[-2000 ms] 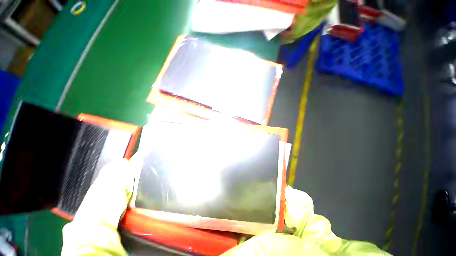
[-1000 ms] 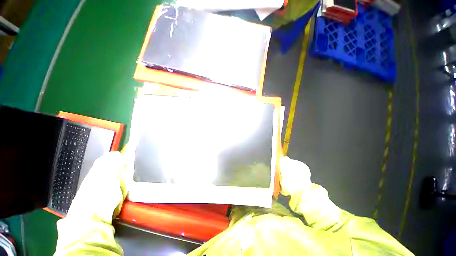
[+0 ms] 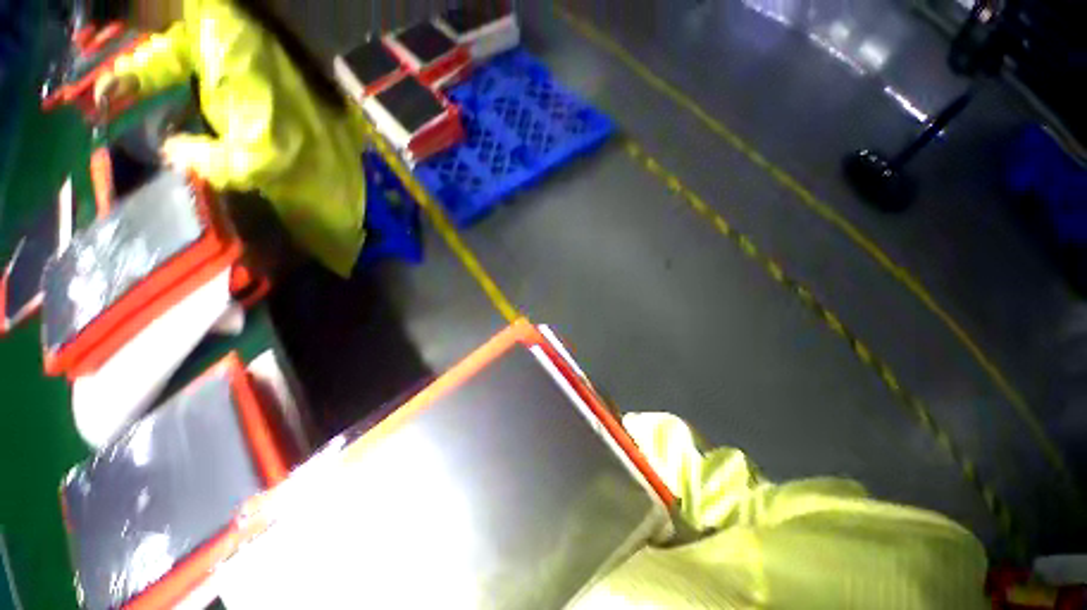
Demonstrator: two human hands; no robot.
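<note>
A laptop stack [image 3: 477, 477] with a dark, strongly glaring top and red-orange foam edges lies tilted across the lower middle, cut off by the bottom edge. My right hand [image 3: 658, 443] is at its right side, overexposed, with the fingers hidden at or under the edge; the yellow sleeve runs to the lower right. My left hand is out of the picture. Another film-covered laptop [image 3: 167, 489] on red foam lies left of the stack.
Further back on the green bench is a laptop stack [image 3: 131, 268] over white sheets. A person in a yellow smock [image 3: 268, 131] stands at the bench. A blue pallet [image 3: 507, 131] with laptop stacks is on the grey floor. Yellow lines cross the floor. A dark wheeled object [image 3: 880, 179] is upper right.
The view has turned to the right. The held stack now looks rotated and lower. The open laptop and my left hand have left the picture; the person and more floor have come in.
</note>
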